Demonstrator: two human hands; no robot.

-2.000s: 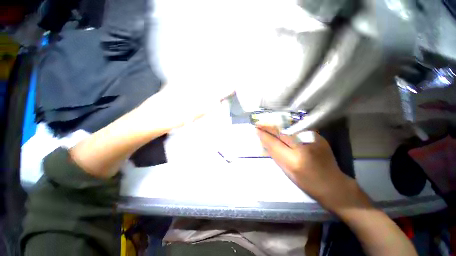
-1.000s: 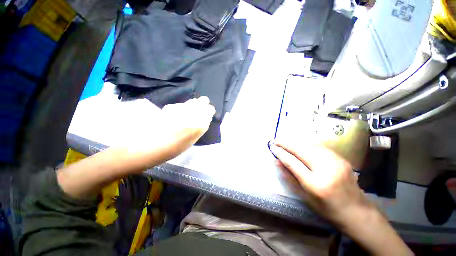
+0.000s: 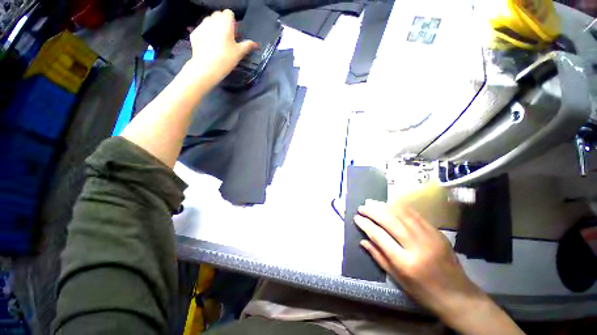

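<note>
A small dark rectangular piece (image 3: pixel 364 255) lies flat on the white table, left of the needle area. My right hand (image 3: pixel 409 248) rests on its right side with the fingertips on it. My left hand (image 3: pixel 219 42) is at the bundle of small dark pieces (image 3: pixel 260 33) on top of the charcoal panels (image 3: pixel 245 150); whether it grips any is hard to tell. The off-white sewing machine head (image 3: pixel 432 85) stands at the upper right, with the presser foot area (image 3: pixel 419 171) beneath it. A spare strip stack (image 3: pixel 486 219) lies right of the needle.
A round black object (image 3: pixel 577 258) lies at the far right. More dark pieces (image 3: pixel 370 42) lie behind, left of the machine head. Yellow thread (image 3: pixel 527 23) sits on the machine. A yellow crate (image 3: pixel 60 62) and blue crates (image 3: pixel 29 150) stand on the floor at left. The ruler-marked table edge (image 3: pixel 281 269) runs in front.
My left hand has moved up and away to the bundle. A dark piece now lies under my right hand, where bare table showed before. The view has shifted.
</note>
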